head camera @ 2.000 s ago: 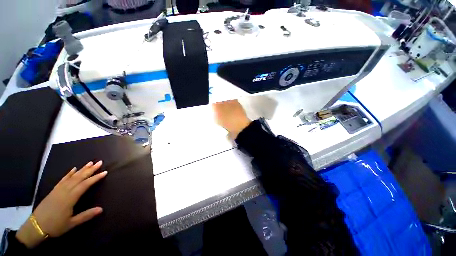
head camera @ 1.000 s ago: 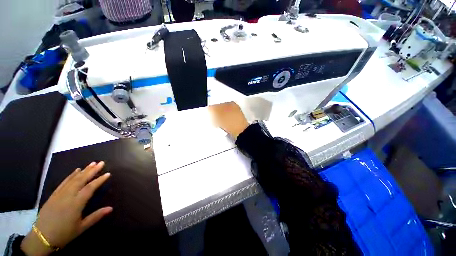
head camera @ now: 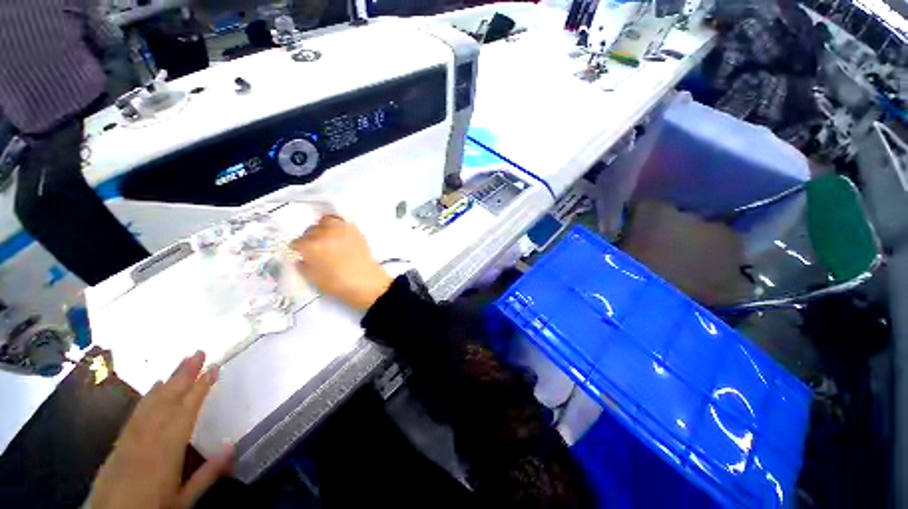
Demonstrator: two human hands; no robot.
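Observation:
A dark garment panel (head camera: pixel 65 423) lies at the lower left, its corner near the needle area at the far left. My left hand (head camera: pixel 154 437) lies at the panel's right edge, fingers apart, fingertips reaching over the white machine bed. Loose white labels (head camera: pixel 261 278) lie scattered on the bed below the machine's control panel. My right hand (head camera: pixel 339 260) is at the right side of these labels, fingers bent down onto them. It is blurred, and whether it grips a label cannot be told.
The white sewing machine head (head camera: pixel 299 99) stands behind the labels, with a black fabric strip (head camera: pixel 75 214) over it. A metal recess (head camera: pixel 493 191) is at the table's right. A blue crate (head camera: pixel 657 348) stands beside the table. A person in a striped top (head camera: pixel 50 65) is behind.
The view has swung right and down, showing more of the crate. White labels now show under my right hand. My left hand has moved nearer the bed, its fingers over the panel's edge.

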